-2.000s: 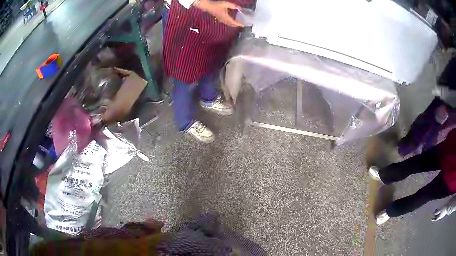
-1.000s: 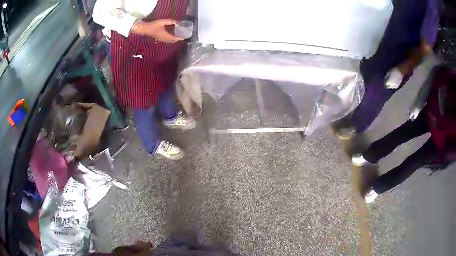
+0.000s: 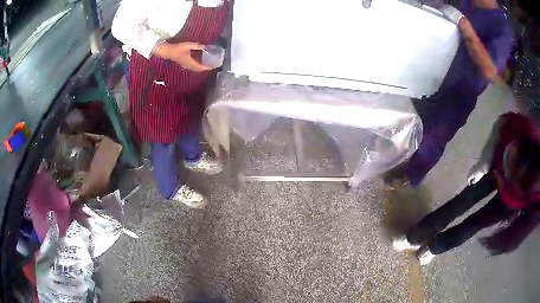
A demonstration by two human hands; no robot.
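Observation:
A large white sheet-metal housing (image 3: 343,44) lies on a low padded stand at the top middle of the head view. Clear plastic wrap (image 3: 308,105) hangs over the stand's near edge, with a pale crossbar (image 3: 296,179) low beneath it. A person in a red striped apron stands at the housing's left end and holds a small clear cup (image 3: 212,56). Another person in dark blue bends at its right end, a gloved hand at its upper right corner. Neither of my hands can be made out; only blurred dark shapes show at the bottom edge.
A workbench (image 3: 50,77) runs along the left, with an orange and blue object (image 3: 16,137) on it. Below are a cardboard box (image 3: 102,165), a pink bag (image 3: 47,204) and printed white bags (image 3: 64,260). A third person in dark red stands at the right, near a yellow floor line (image 3: 416,281).
Since the earliest frame the view has swung right, so the housing sits further left. The person in dark blue has come to the housing's right end. The cup now shows clearly in the aproned person's hand.

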